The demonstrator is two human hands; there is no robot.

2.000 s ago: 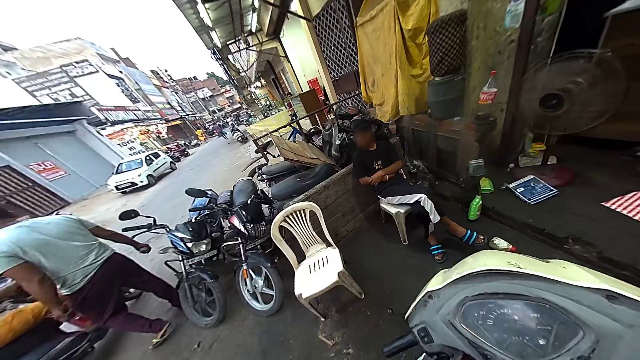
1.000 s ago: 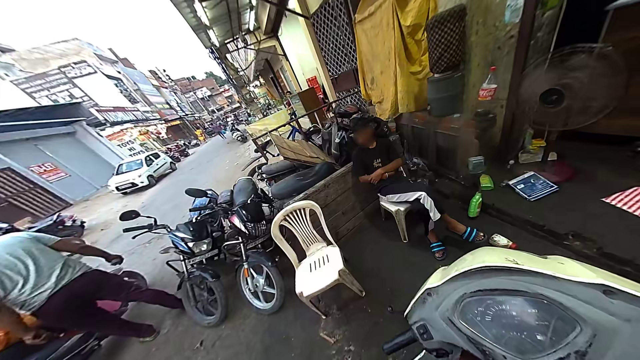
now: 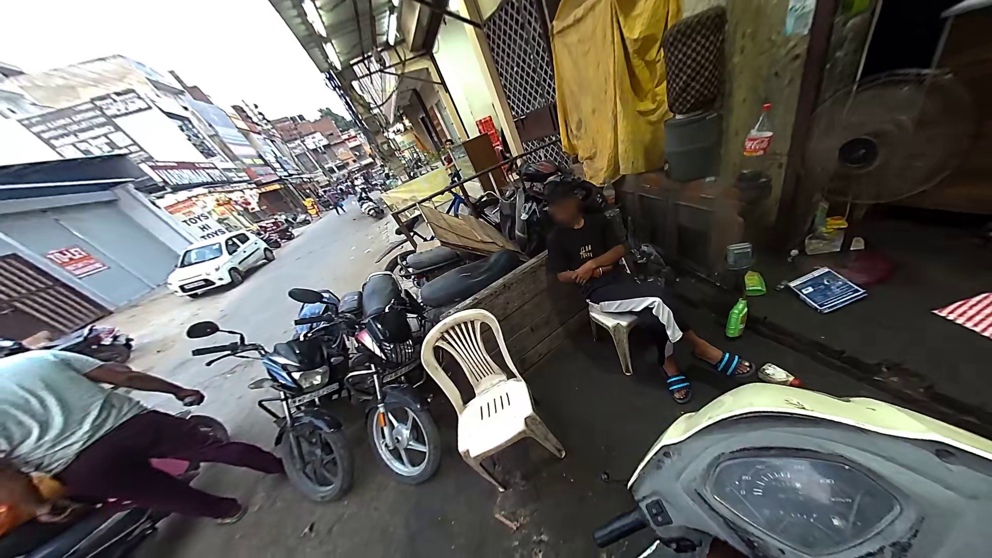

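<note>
Neither my left hand nor my right hand is clearly visible in the head view. A scooter's grey handlebar cowl (image 3: 682,480) with a pale yellow top edge fills the lower right corner. Set in it is a scratched speedometer (image 3: 802,496). The scooter's black handlebar grip (image 3: 620,528) sticks out to the left with no hand on it. Beyond the scooter stands a cream plastic chair (image 3: 496,415) with nobody on it.
Two parked motorcycles (image 3: 314,457) (image 3: 403,438) stand left of the chair. A person (image 3: 593,256) sits by a wooden cart (image 3: 535,310). Another person (image 3: 70,411) bends over a motorcycle at left. Bottles, a booklet (image 3: 827,290) and a pedestal fan (image 3: 859,153) are at right.
The person at the left edge has bent lower over the motorcycle there and shifted position. The seated person and the chair have stayed put.
</note>
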